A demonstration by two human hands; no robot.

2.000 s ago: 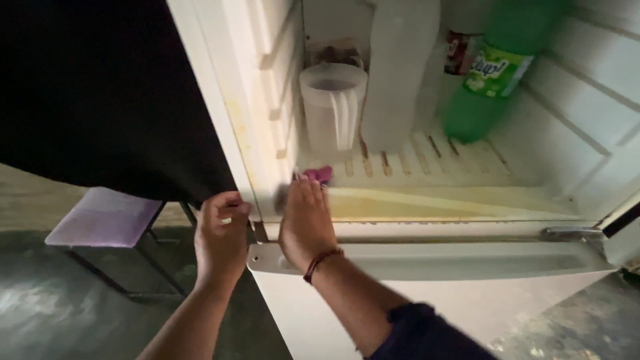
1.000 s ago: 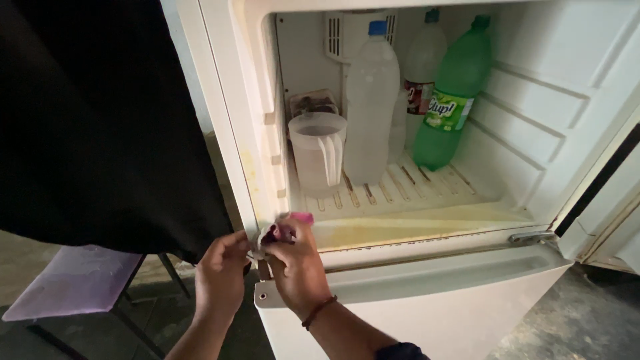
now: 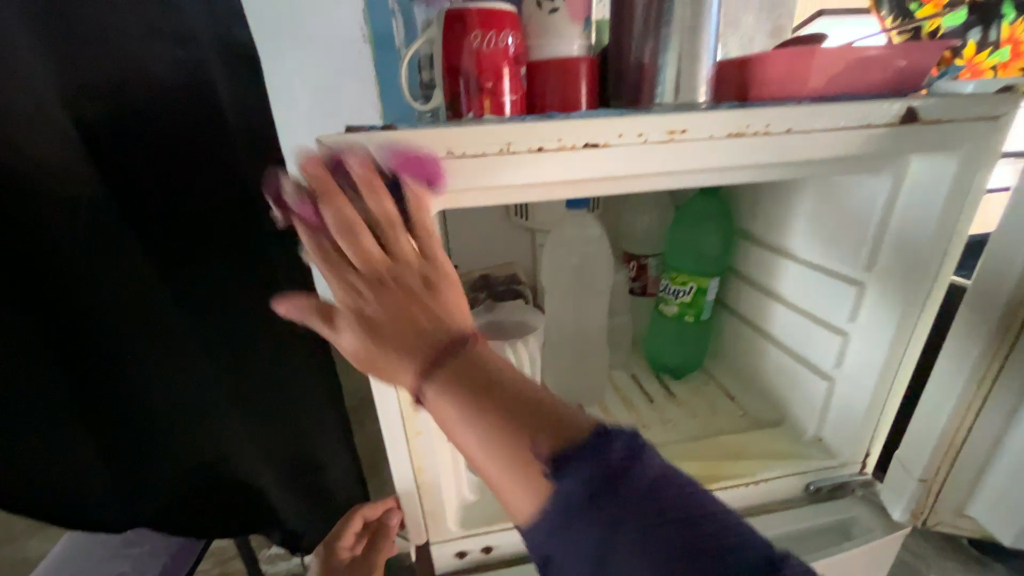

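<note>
My right hand [image 3: 376, 256], blurred, presses a pink and dark cloth [image 3: 412, 166] flat under its fingers at the upper left corner of the white refrigerator frame [image 3: 520, 172]. My left hand [image 3: 360, 540] is low down, its curled fingertips touching the lower left edge of the frame; no object shows in it. Inside the open compartment, a translucent plastic pitcher [image 3: 512, 328] stands partly behind my right forearm. Beside it are a whitish bottle with a blue cap [image 3: 574, 312], a clear bottle with a dark label [image 3: 642, 272] and a green soda bottle [image 3: 690, 288].
On top of the refrigerator stand a red mug [image 3: 484, 60], a red and white container [image 3: 560, 72], a metal cylinder [image 3: 664, 52] and a pink tray [image 3: 832, 70]. A black cloth [image 3: 144, 280] hangs at left. The open door [image 3: 976, 384] is at right.
My right hand has moved with the cloth from the compartment's lower left corner up to the frame's upper left corner. My left hand remains near the lower left edge. The view has shifted upward.
</note>
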